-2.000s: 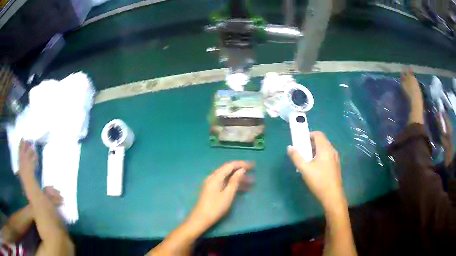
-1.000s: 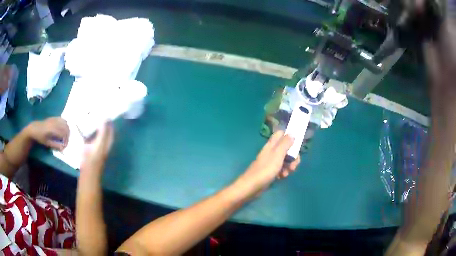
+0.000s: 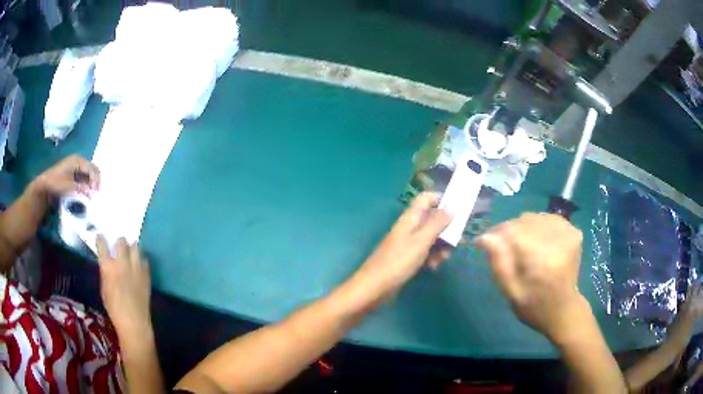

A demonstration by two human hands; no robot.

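Observation:
A white hair dryer (image 3: 462,196) lies with its round head on the press fixture (image 3: 433,163), under the white ram tip (image 3: 493,142). My left hand (image 3: 420,231) is shut on the lower part of its handle. The press lever (image 3: 580,161) hangs down at the right of the green and grey press (image 3: 539,81). My right hand (image 3: 539,265) is closed around the lever's dark grip, most of which is hidden in it. A crumpled white cloth (image 3: 526,160) sits right of the fixture.
At left, a person's hands (image 3: 123,269) hold another white dryer (image 3: 75,215) beside a flat stack of white sleeves (image 3: 142,165). A bulky white bundle (image 3: 166,61) lies behind. A clear bag of dark parts (image 3: 644,254) lies at right, near another person's hand.
My right arm has come down from its raised position, and the lever now points down towards me. My left hand and its dryer have hardly moved. The neighbour's dryer has moved left, near the edge.

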